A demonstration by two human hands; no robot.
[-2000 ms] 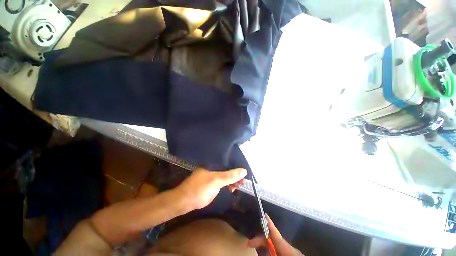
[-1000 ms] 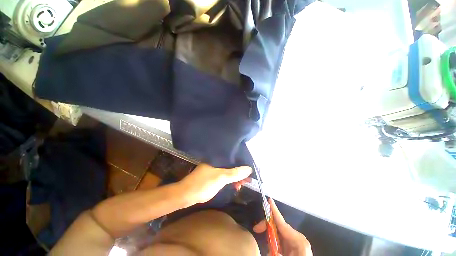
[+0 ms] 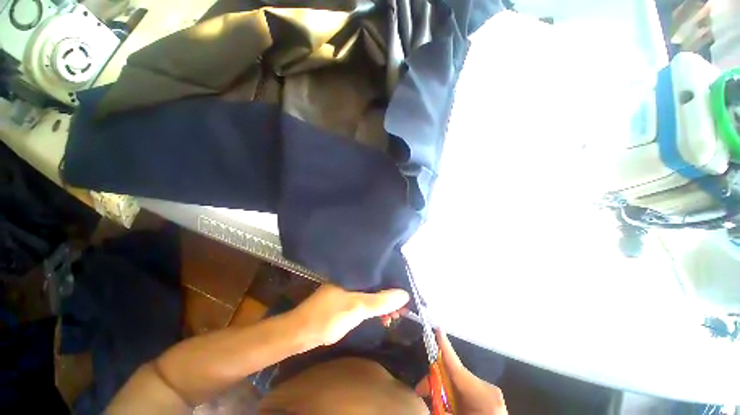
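A dark brown shiny jacket shell [image 3: 195,61] with a matte navy fabric layer [image 3: 341,194] lies over the table's front edge. My left hand [image 3: 349,314] pinches the navy layer's lower right corner between thumb and fingers. My right hand [image 3: 466,385], partly cut off by the bottom edge, holds scissors by their red-orange handles [image 3: 439,385]. The silver blades point up and away along the navy fabric's edge, just right of my left fingertips. Whether the blades are open or closed is unclear.
A white sewing machine head [image 3: 677,121] with a blue stripe and green ring stands at right. An older cream machine [image 3: 69,53] is at the upper left. The white table's front edge [image 3: 243,235] has ruler marks. Another person's hand [image 3: 690,23] shows at the upper right.
The view has shifted slightly. My left hand still pinches the navy corner, and my right hand still holds the scissors along the fabric's edge, with little other visible movement.
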